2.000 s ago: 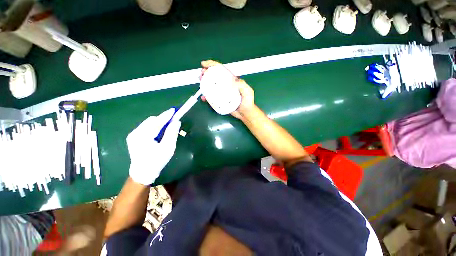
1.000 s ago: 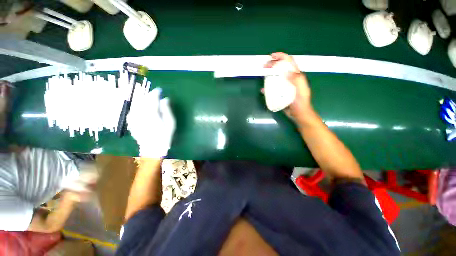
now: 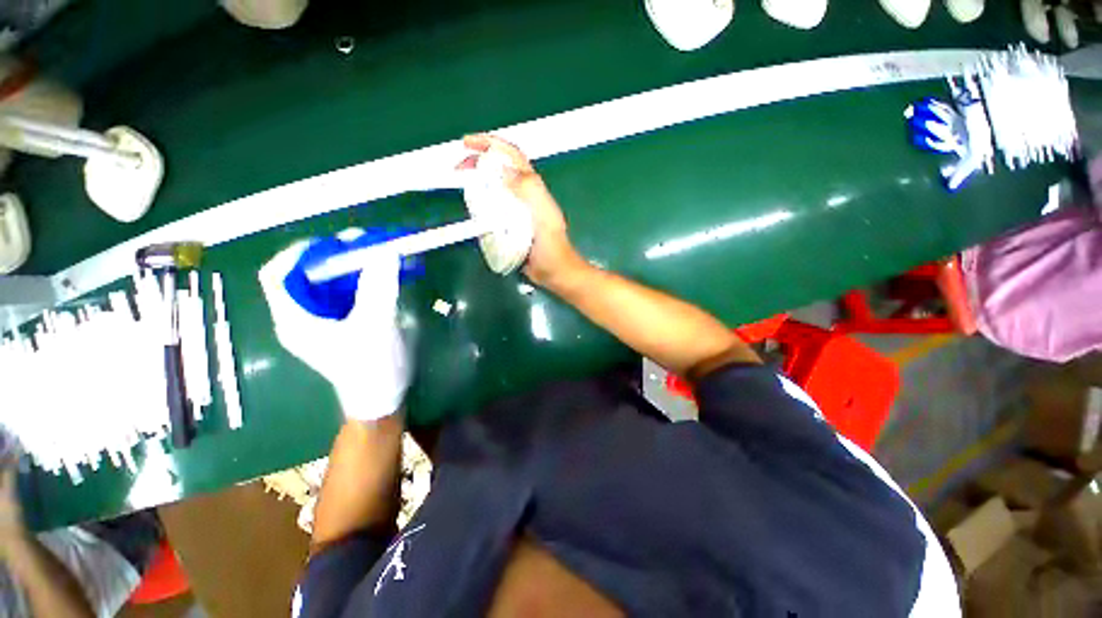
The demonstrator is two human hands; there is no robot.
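My left hand wears a white glove with blue palm and fingers. It holds a narrow white strip, whose right end meets the face of a pale rounded lid piece. My bare right hand holds that lid piece on edge above the green bench, its fingers around the back and top. Whether the strip is fixed to the lid cannot be told. A dense row of loose white strips lies at the left, with a small dark-handled hammer across it.
A pale rail divides the green bench. Lids stand beyond it, one with a strip. At right lie a blue-white glove and more strips. A red stool and a person's pink sleeve are at right.
My left hand has moved from the strip pile to the lid and now holds a strip against it. The lid has turned nearly edge-on. The camera view has also swung.
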